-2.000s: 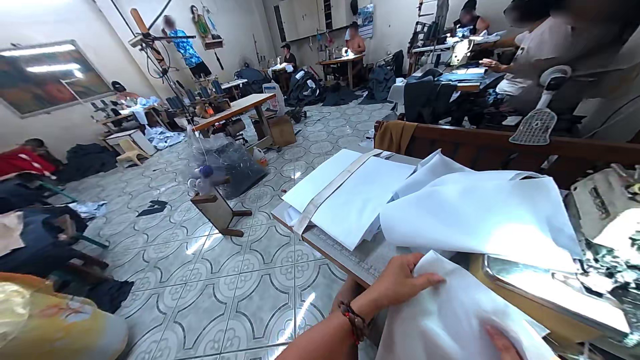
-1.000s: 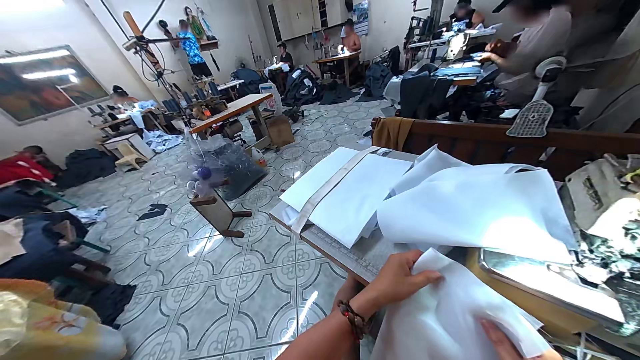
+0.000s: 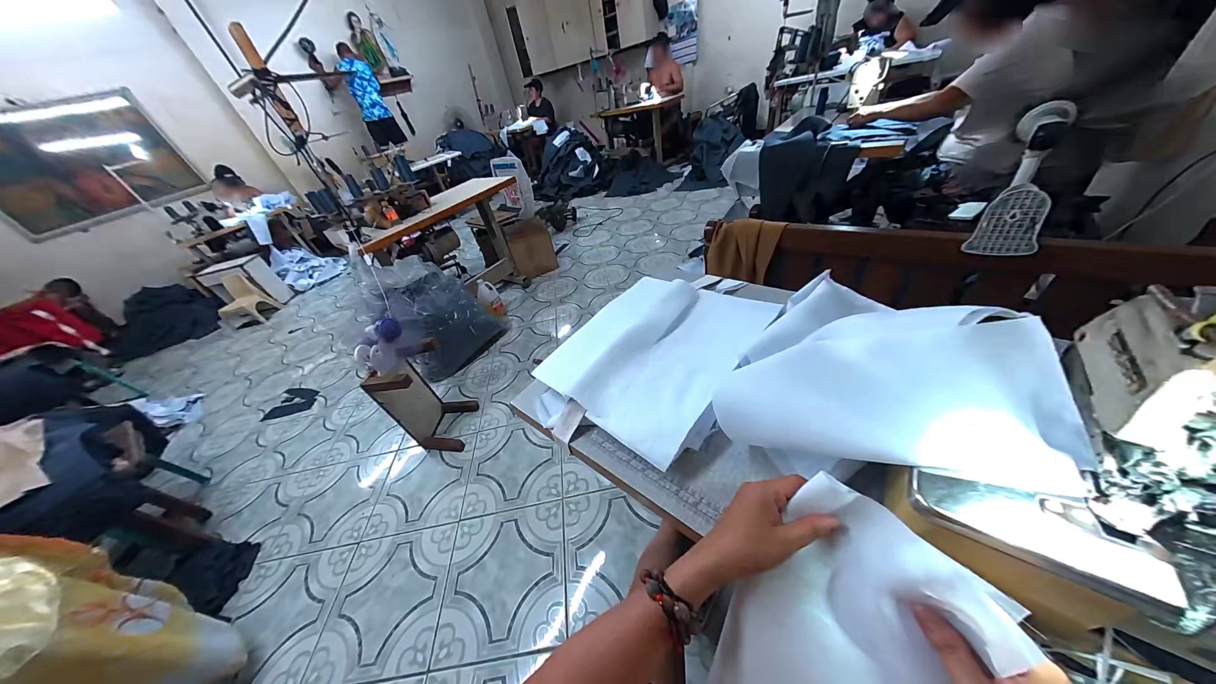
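A piece of white fabric (image 3: 855,579) hangs over my lap at the lower right. My left hand (image 3: 760,532), with a beaded bracelet on its wrist, pinches its upper left edge. At the bottom edge of the view, my right hand (image 3: 959,646) grips the same fabric near its right side, partly hidden by a fold. Just beyond lies a larger loose white fabric piece (image 3: 883,380). Left of that, stacked white pieces (image 3: 655,361) rest on a small work table (image 3: 646,475), the top one folded over on its left. A sewing machine bed (image 3: 1045,532) is at my right.
Behind the work table runs a wooden bench back (image 3: 855,266) with a brown cloth over it. A small wooden stool (image 3: 418,404) and a plastic-wrapped bundle (image 3: 456,323) stand on the tiled floor. A patterned sack (image 3: 123,608) is at lower left. Several people work at other machines.
The pale strip that lay across the stacked white pieces is now mostly covered, and the top piece there looks folded over. My two hands stay about where they were on the fabric.
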